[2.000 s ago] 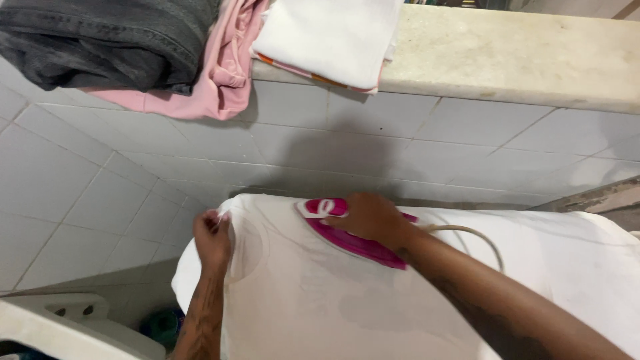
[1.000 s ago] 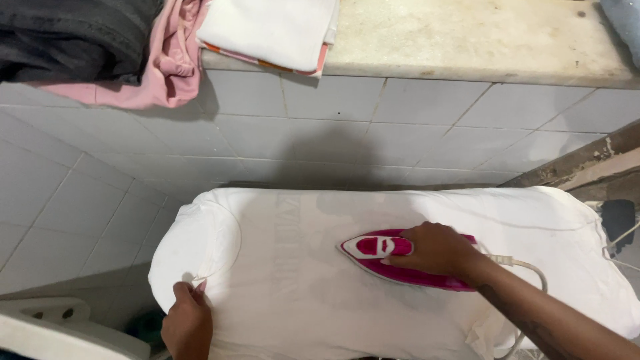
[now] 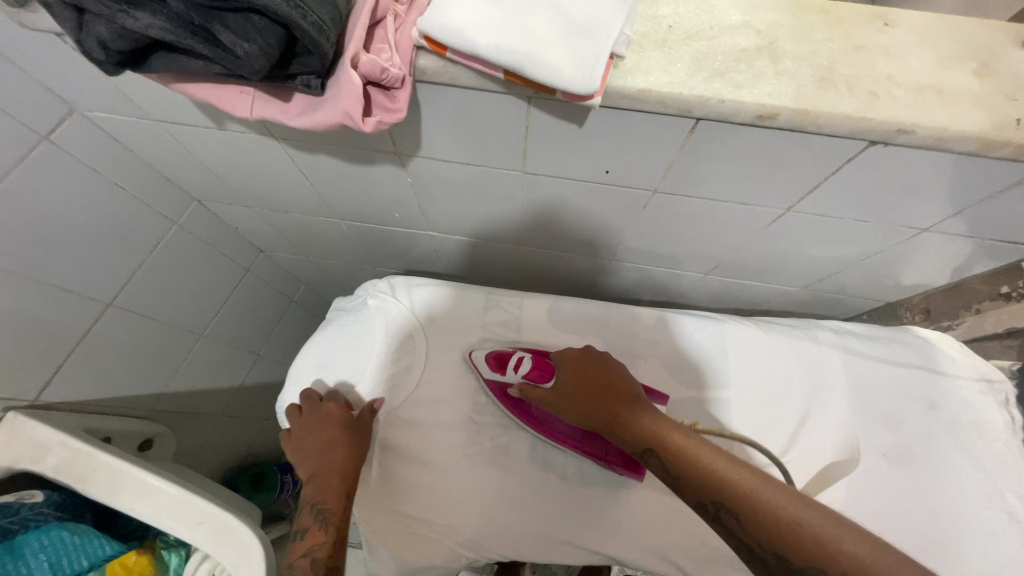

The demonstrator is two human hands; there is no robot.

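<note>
A magenta and white clothes iron [image 3: 560, 420] lies flat on a white T-shirt [image 3: 448, 480] spread over an ironing board, its tip pointing up and left. My right hand [image 3: 596, 396] is closed around the iron's handle. The cord leaves the iron's heel toward the right. At the board's left end, my left hand [image 3: 328, 428] rests on the shirt beside the neckline, fingers bent over the cloth; whether they pinch it cannot be made out. Faint dark lettering shows through the fabric around the iron.
Behind the board is a tiled wall topped by a marble ledge [image 3: 768, 72]. On the ledge are dark folded clothing [image 3: 208, 40], a pink garment [image 3: 376, 80] and folded white cloth [image 3: 520, 40]. A white plastic frame [image 3: 144, 480] and a green bottle [image 3: 260, 482] stand at lower left.
Since a second ago, the iron in my right hand has moved left along the shirt, nearer the neckline. My left hand has shifted and its fingers now lie over the cloth.
</note>
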